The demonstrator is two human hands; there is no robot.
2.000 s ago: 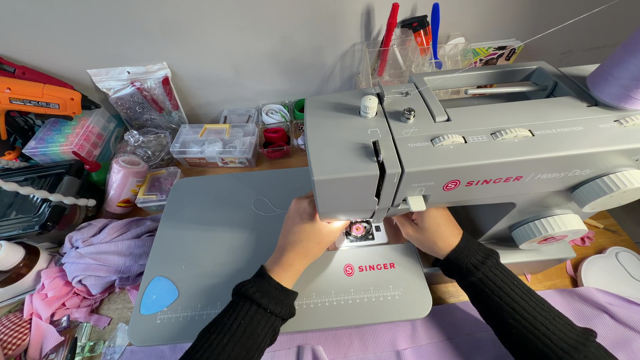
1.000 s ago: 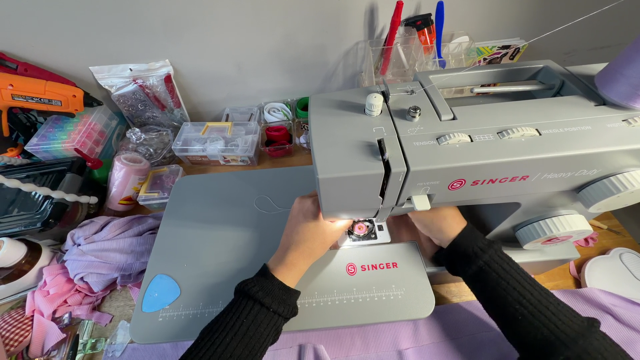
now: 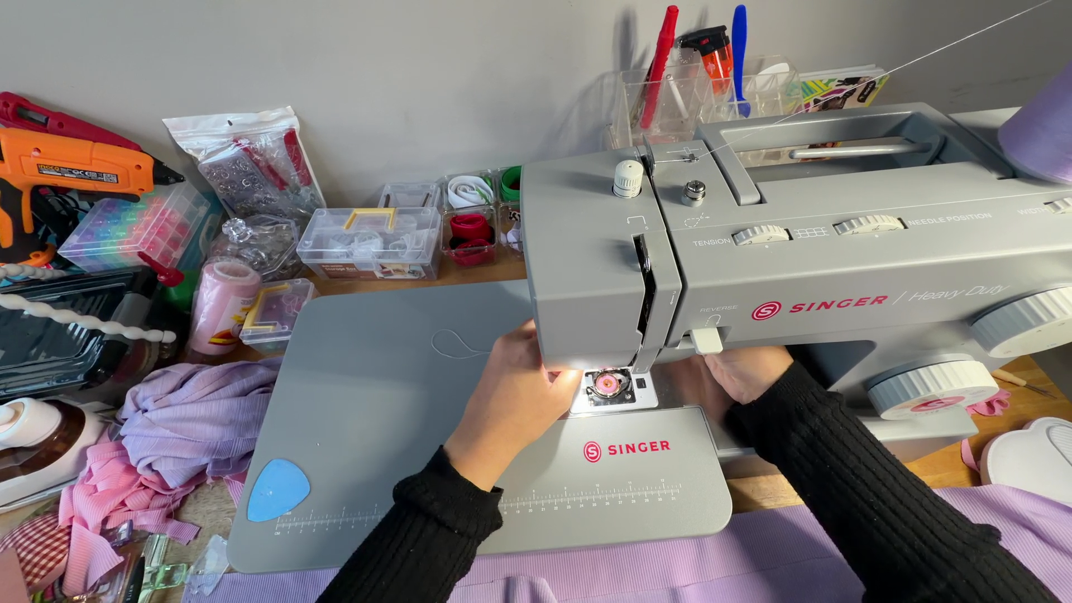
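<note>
A grey Singer sewing machine stands over its flat extension table, which bears a printed ruler. My left hand is at the left of the needle area, its fingertips partly hidden beneath the machine head. Beside it, a round bobbin with a pink centre shows in the lit needle plate. My right hand is under the machine arm, near the white reverse lever, with its fingers largely hidden. Whether either hand grips anything cannot be seen. A loop of pale thread lies on the extension table.
Lilac ribbed fabric runs along the front edge. At left are an orange glue gun, clear boxes, fabric scraps and a pink spool. A blue tailor's chalk rests on the extension table. A lilac thread cone stands at right.
My right hand has shifted a little farther under the machine arm, beside the reverse lever. My left hand stays by the needle area.
</note>
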